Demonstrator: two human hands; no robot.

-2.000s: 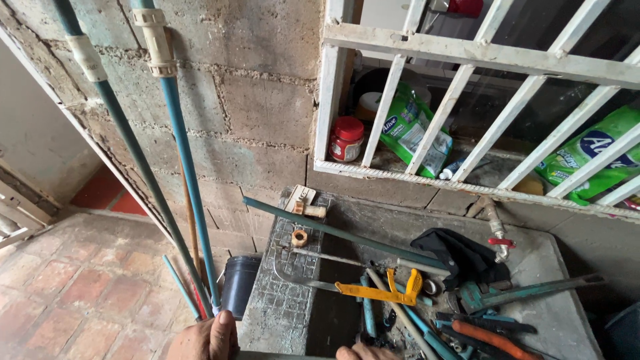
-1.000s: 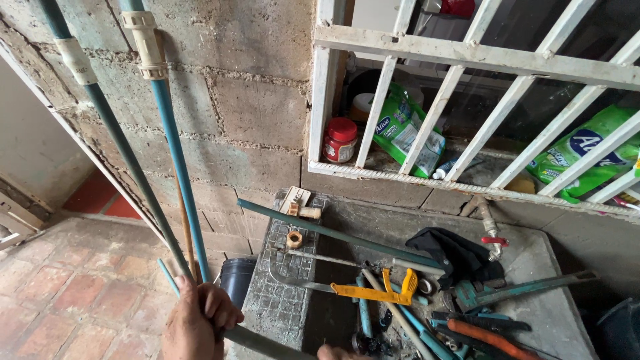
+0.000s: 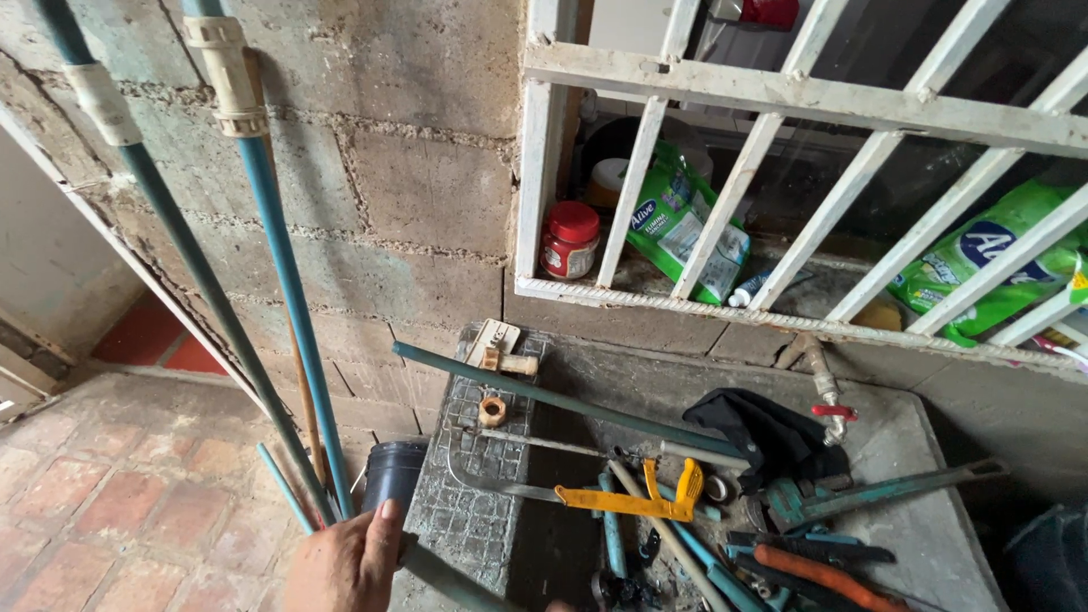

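Note:
My left hand [image 3: 344, 565] is at the bottom, left of centre, closed around the end of a grey-green plastic pipe [image 3: 455, 582] that runs down out of the view. Of my right hand only a fingertip [image 3: 558, 606] shows at the bottom edge, so its grip is hidden. Ahead, a yellow-handled hacksaw [image 3: 625, 501] lies across the ridged edge of a concrete sink [image 3: 484, 544]. A longer green pipe [image 3: 561, 404] slants over the sink. Near its left end sit a ring-shaped fitting [image 3: 492, 412] and a plastic fitting [image 3: 508, 362].
A teal pipe wrench [image 3: 884, 493], orange-handled pliers [image 3: 816, 578], a black cloth [image 3: 765, 433] and pipe pieces fill the sink. A red-handled tap [image 3: 834, 413] juts from the wall below white window bars [image 3: 790, 85]. Tall pipes [image 3: 285, 255] lean at left beside a black bucket [image 3: 395, 472].
Two seconds ago the left thumb was up at the bottom edge; one second ago the left hand was raised higher around the pipe. It is now lower. The right hand has mostly dropped out of view.

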